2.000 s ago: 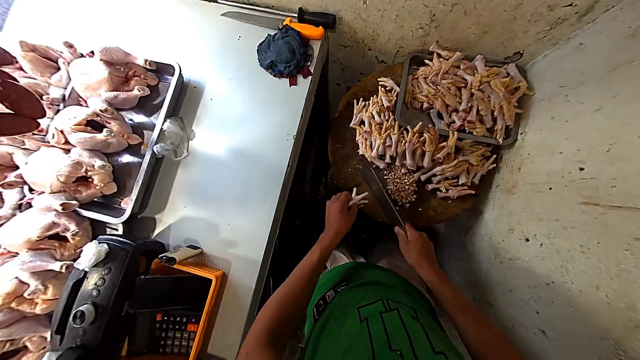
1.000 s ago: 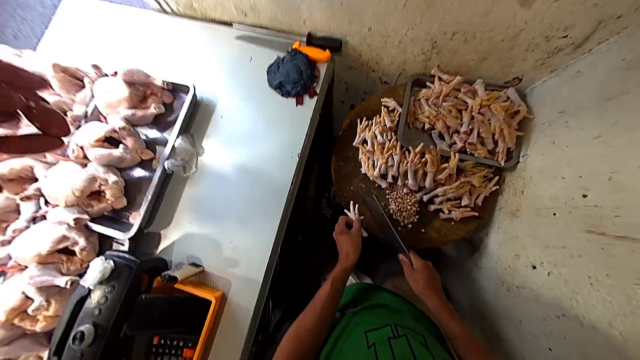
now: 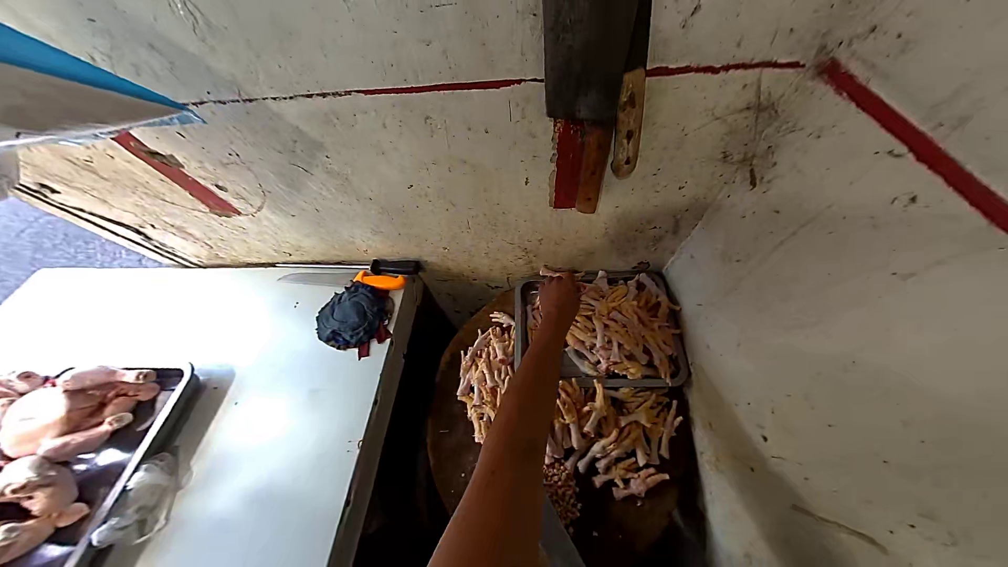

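Note:
My left hand (image 3: 559, 296) is over the upper left corner of a metal tray (image 3: 520, 331) heaped with chicken feet (image 3: 622, 327). A pale chicken foot (image 3: 549, 272) shows at its fingertips, which are partly hidden by the back of the hand. More chicken feet (image 3: 484, 378) lie in a pile on the round wooden chopping block (image 3: 449, 425), left of and below the tray. Small cut pieces (image 3: 561, 488) form a heap beside my forearm. Part of a knife blade (image 3: 557, 539) shows at the bottom edge; my right hand is out of view.
A white table (image 3: 283, 441) at the left bears a dark cloth (image 3: 353, 315), knives with orange (image 3: 380, 281) and black (image 3: 395, 267) handles, a plastic bag (image 3: 142, 500) and a tray (image 3: 130, 472) of whole chickens (image 3: 63, 413). Cleavers (image 3: 591, 71) hang on the wall.
My left hand has moved from beside the knife, near the block's lower edge, up to the tray of feet. The view has tilted up, and my right hand has left it.

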